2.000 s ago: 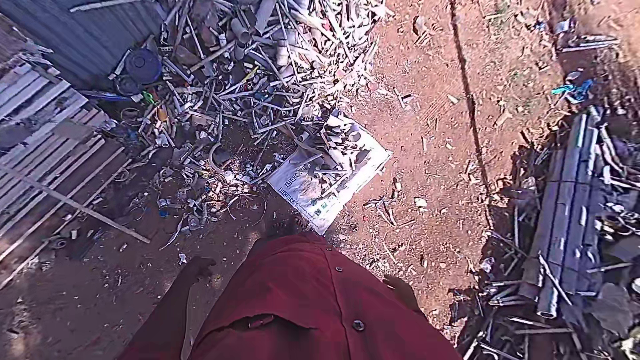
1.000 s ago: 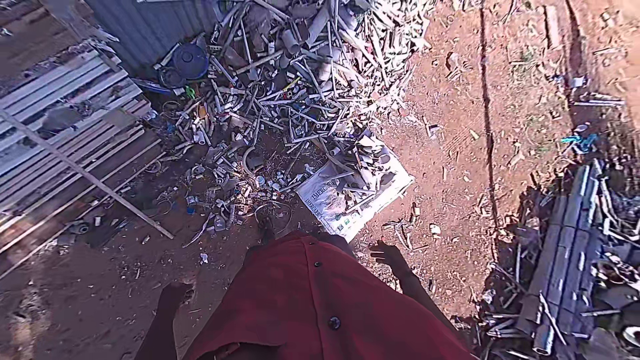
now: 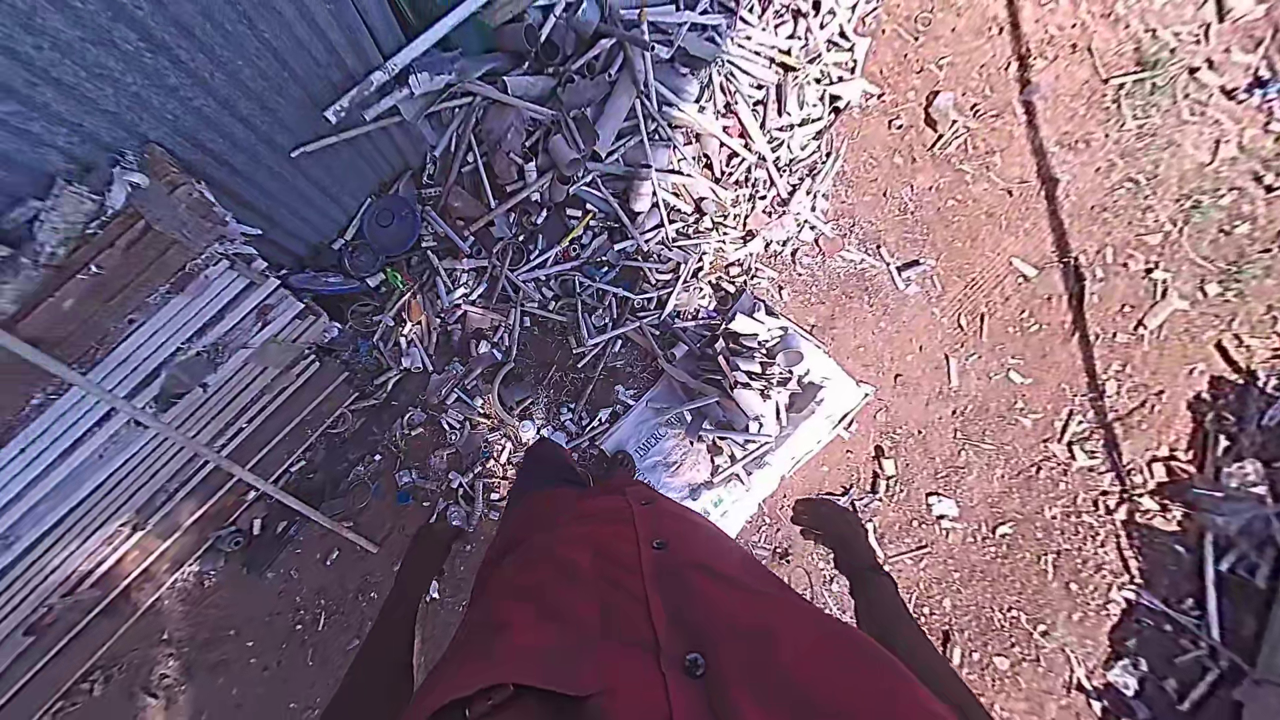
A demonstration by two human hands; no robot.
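Observation:
My left hand (image 3: pixel 436 540) hangs low at the left of my red buttoned shirt (image 3: pixel 640 620), over dark soil, with nothing seen in it; its fingers are too dark to make out. On the other side, my right hand (image 3: pixel 832 522) is held out empty, fingers apart, over reddish ground. Just ahead of it lies a white printed sack (image 3: pixel 800 450), flat on the ground, with pipe offcuts and broken plastic pieces (image 3: pixel 755 375) piled on it. Beyond the sack spreads a large heap of scrap pipes (image 3: pixel 620 190).
Stacked long boards or strips (image 3: pixel 150 420) lie at the left, crossed by a thin pole (image 3: pixel 200 450). Corrugated metal sheeting (image 3: pixel 260 100) stands behind them. A round blue lid (image 3: pixel 390 224) rests by the heap. More dark scrap (image 3: pixel 1200 600) lies at the lower right.
My right hand, barely seen beside the shirt two seconds ago, is now stretched out to the right. The view has shifted, bringing the sack nearer the middle.

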